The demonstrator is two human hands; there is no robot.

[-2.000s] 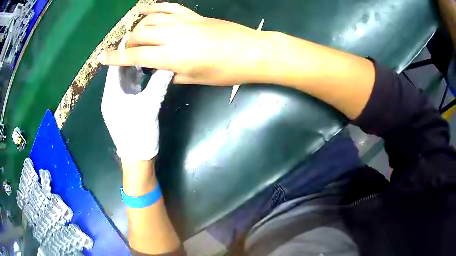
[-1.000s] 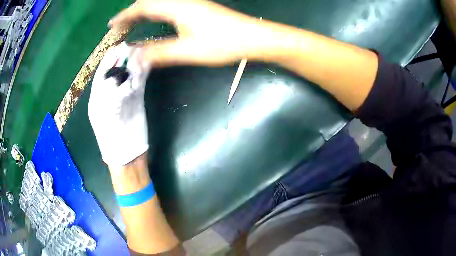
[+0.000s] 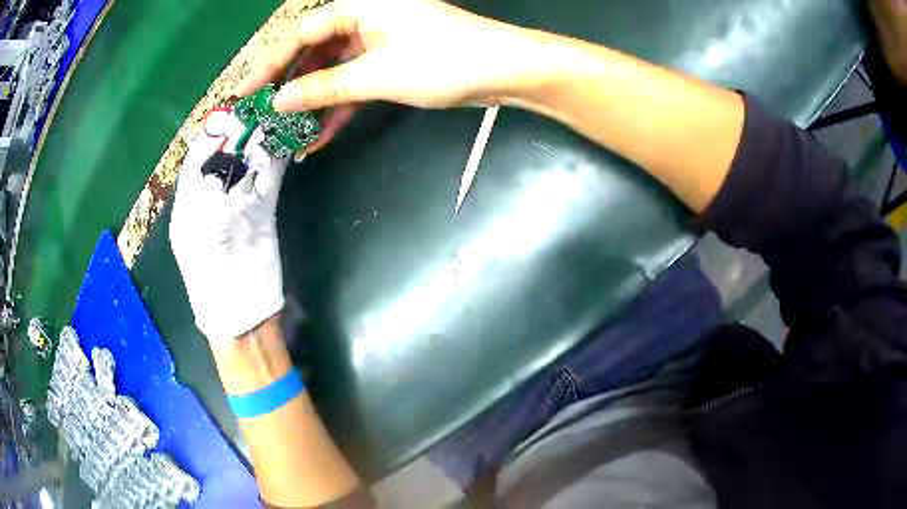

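Observation:
A green circuit board (image 3: 283, 127) is pinched between the thumb and fingers of my bare right hand (image 3: 373, 60). Red and green wires run from the board towards a small black part (image 3: 224, 169). The black part lies against the fingers of my gloved left hand (image 3: 231, 234), which holds it just below the board. My left hand's fingertips are partly hidden behind the board and wires. Both hands are close together above the bench mat's far left edge.
A pale pointed stick (image 3: 475, 164) lies on the dark green mat (image 3: 477, 268). Clear plastic parts (image 3: 104, 418) lie on a blue sheet (image 3: 149, 358) at lower left. A green conveyor (image 3: 129, 109) curves along the left, with a small whitish piece (image 3: 39, 336) on it.
The green board has come into view in my right hand, beside my left. The dark grey piece seen earlier in my left hand no longer shows; the black part with wires does.

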